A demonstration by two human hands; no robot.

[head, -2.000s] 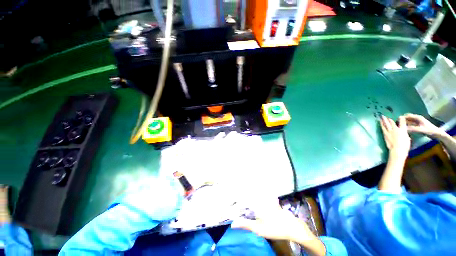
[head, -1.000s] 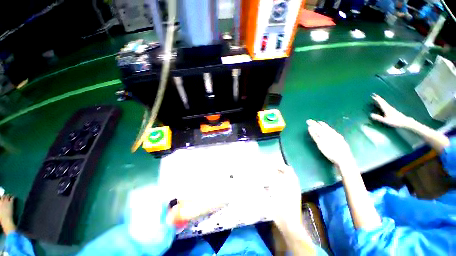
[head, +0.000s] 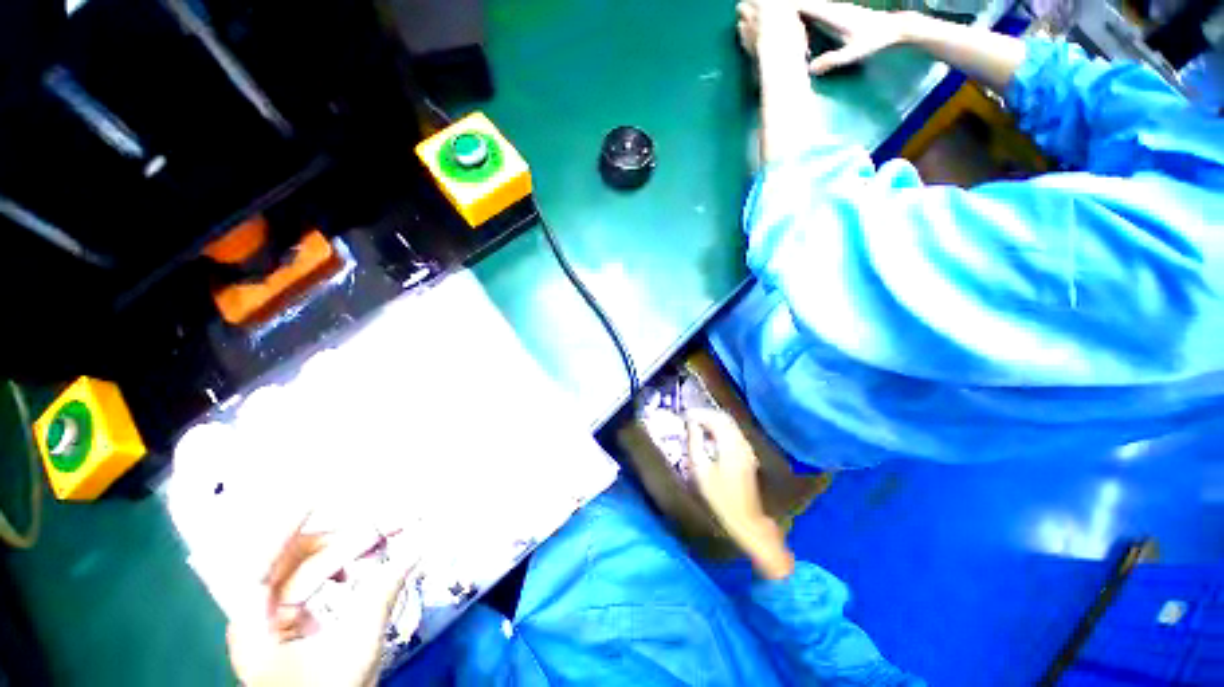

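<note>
A bright, overexposed white sheet (head: 443, 403) lies in front of the press, with small dark specks along its near edge. My left hand (head: 322, 597) is over its near left part, fingers curled; glare hides whether it holds anything. My right hand (head: 725, 470) reaches into an open carton (head: 792, 499) below the bench edge, its fingertips at silvery plastic or small parts (head: 667, 423). Whether they grip anything cannot be told. The orange-brown press nest (head: 278, 278) stands beyond the sheet, under the small orange press head (head: 238, 242).
Yellow boxes with green buttons stand right (head: 474, 169) and left (head: 89, 439) of the press. A black cable (head: 587, 295) runs from the right one. A round black component (head: 627, 157) sits on the green bench. Another worker's blue sleeve (head: 913, 269) is close on the right.
The view has turned right and down. My right hand has moved off the sheet into the carton. A round black component now shows on the bench, right of the press.
</note>
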